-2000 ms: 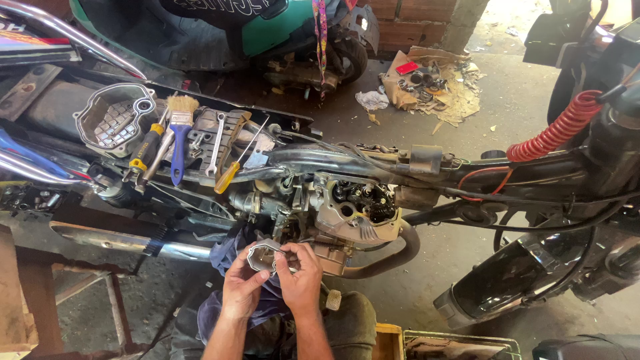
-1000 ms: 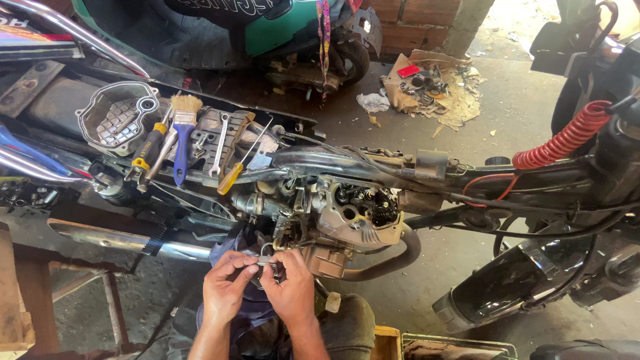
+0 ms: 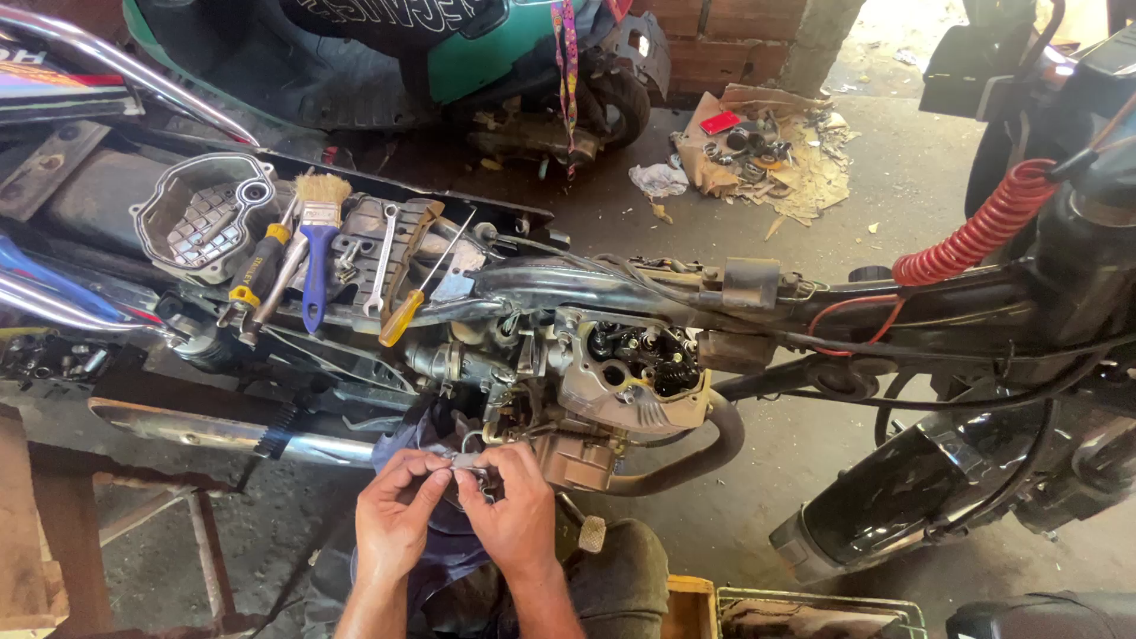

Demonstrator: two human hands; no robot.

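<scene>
My left hand [image 3: 399,510] and my right hand [image 3: 510,510] pinch a small metal part [image 3: 465,461] between thumbs and fingers, over a blue cloth [image 3: 435,555]. Fingers hide much of the part. Beyond them is the motorcycle engine's opened cylinder head [image 3: 635,373], its valve gear exposed. A metal cover [image 3: 209,217], open side up, lies on the frame at the left. Beside it lie yellow-and-black pliers [image 3: 259,271], a blue-handled paintbrush [image 3: 318,257], a combination wrench [image 3: 383,257] and a yellow-handled screwdriver [image 3: 404,315].
Bent exhaust pipe [image 3: 723,453] curves right of the engine. A red coiled cable [image 3: 976,226] hangs near the front end. A green scooter [image 3: 479,53] stands behind; loose parts lie on torn cardboard [image 3: 812,182] on the floor. A wire basket [image 3: 821,603] is at the bottom edge.
Two seconds ago the part showed a wide, open face between my hands; now it is seen nearly edge-on. My fingers have come closer together around it.
</scene>
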